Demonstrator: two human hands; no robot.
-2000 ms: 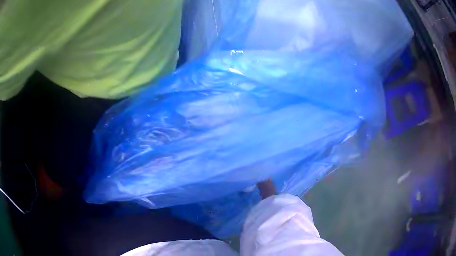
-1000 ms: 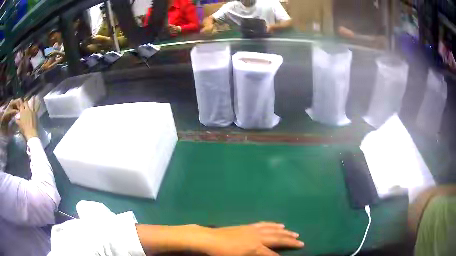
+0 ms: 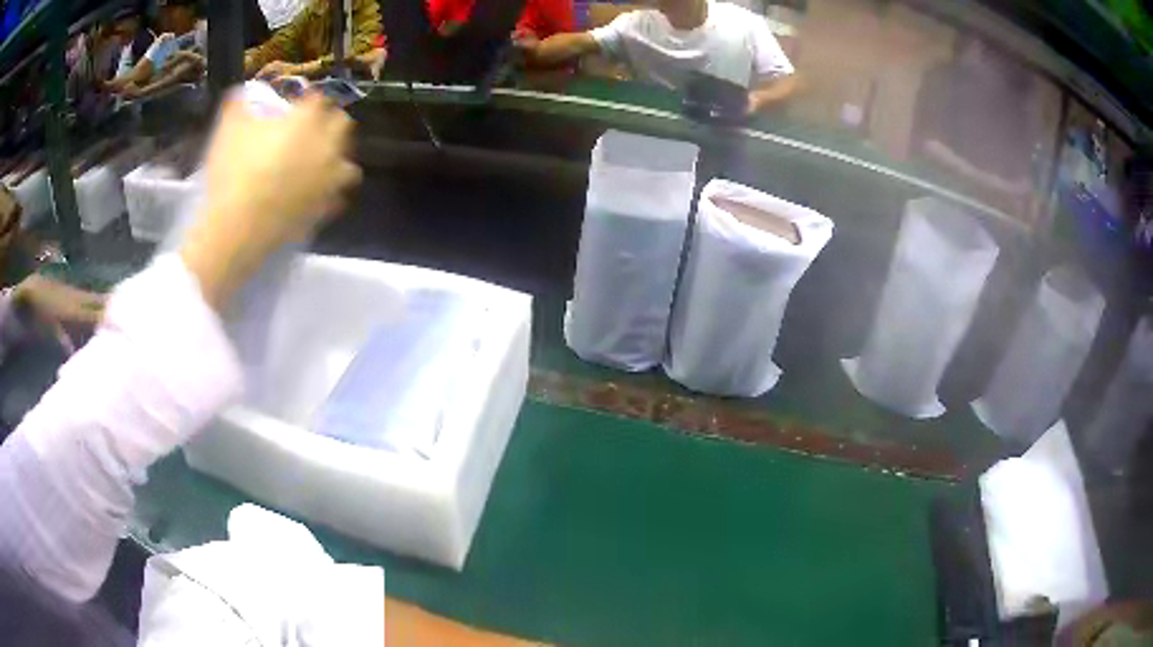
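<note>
An open white foam tray (image 3: 493, 379) stands on the green bench at the left. A bagged unit (image 3: 395, 373) lies inside it. Another person's hand reaches over the tray's left side from the left, blurred, on a whitish bagged item (image 3: 268, 297). My left sleeve (image 3: 272, 588) and a strip of forearm show at the bottom edge; my left hand is cut off below. My right hand is out of the picture. Two bagged units stand side by side beyond the metal strip, the left one (image 3: 632, 253) upright, the right one (image 3: 746, 297) with a brownish top.
More bagged units (image 3: 929, 310) stand at the right on the dark conveyor. A white pile (image 3: 1043, 537) lies beside a dark phone (image 3: 961, 569) at the right. Foam trays (image 3: 158, 200) stand far left. People sit across the line, and skin shows at the bottom right corner.
The view has shifted. The foam block's plain face is replaced by an open cavity with a bagged unit inside. The neighbour's hand has come over it. My left hand has left the picture.
</note>
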